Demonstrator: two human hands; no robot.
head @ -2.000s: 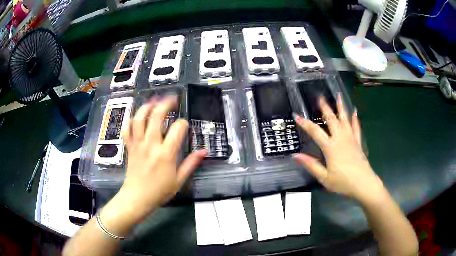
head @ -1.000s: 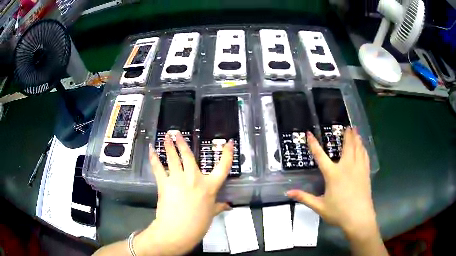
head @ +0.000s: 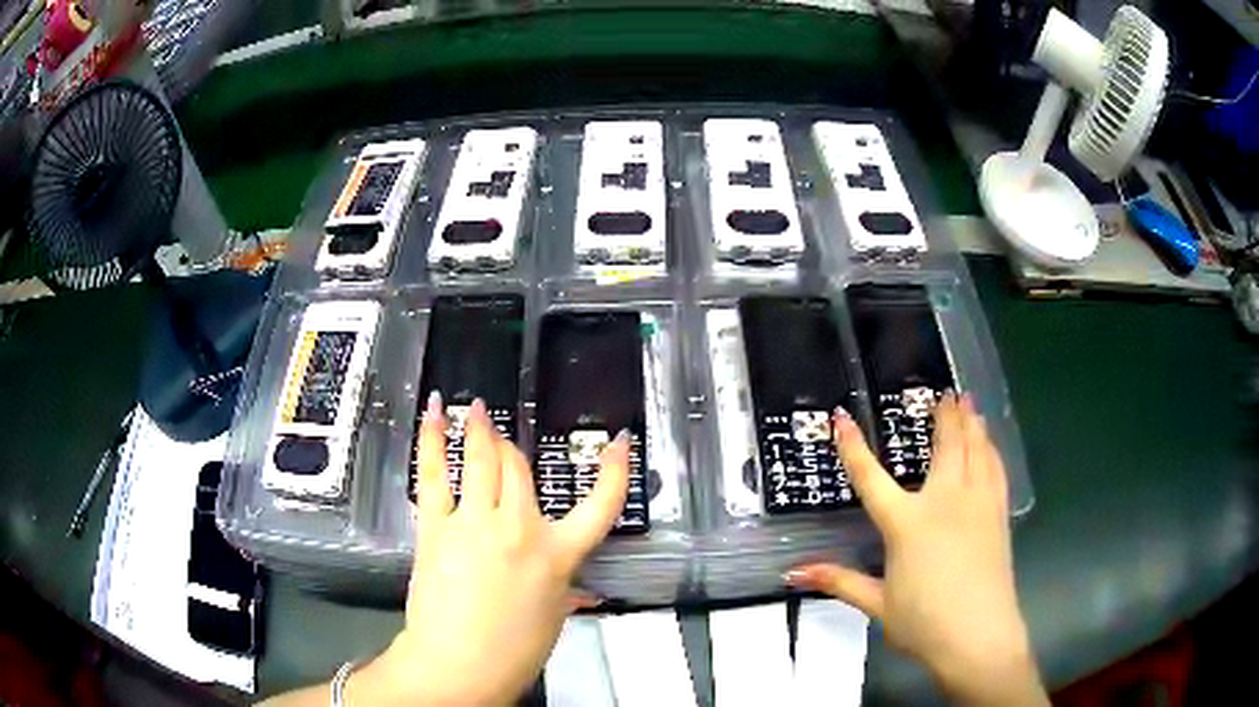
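Several black keypad phones lie face up with dark screens in the near row of the clear blister tray (head: 532,287). My left hand (head: 504,566) rests its fingertips on the keys of two phones, a left one (head: 474,352) and one beside it (head: 591,373). My right hand (head: 932,553) rests its fingertips on the keys of two more, one (head: 791,345) and the far right one (head: 895,332). Phones with white backs up, such as one (head: 619,166), fill the far row. Another white back (head: 325,401) is at near left. White phone parts show beneath some black phones.
White slips (head: 753,649) lie at the tray's near edge. At left are a black fan (head: 108,173), a white paper sheet (head: 131,553), a black smartphone (head: 221,566) and a pen (head: 100,470). At right are a white fan (head: 1038,207) and a blue tool (head: 1163,232).
My hands have come down from the phones' upper parts to their keys, revealing the screens. Since the last earlier frame, the tray appears slightly lower in view and the fingers remain on the keys.
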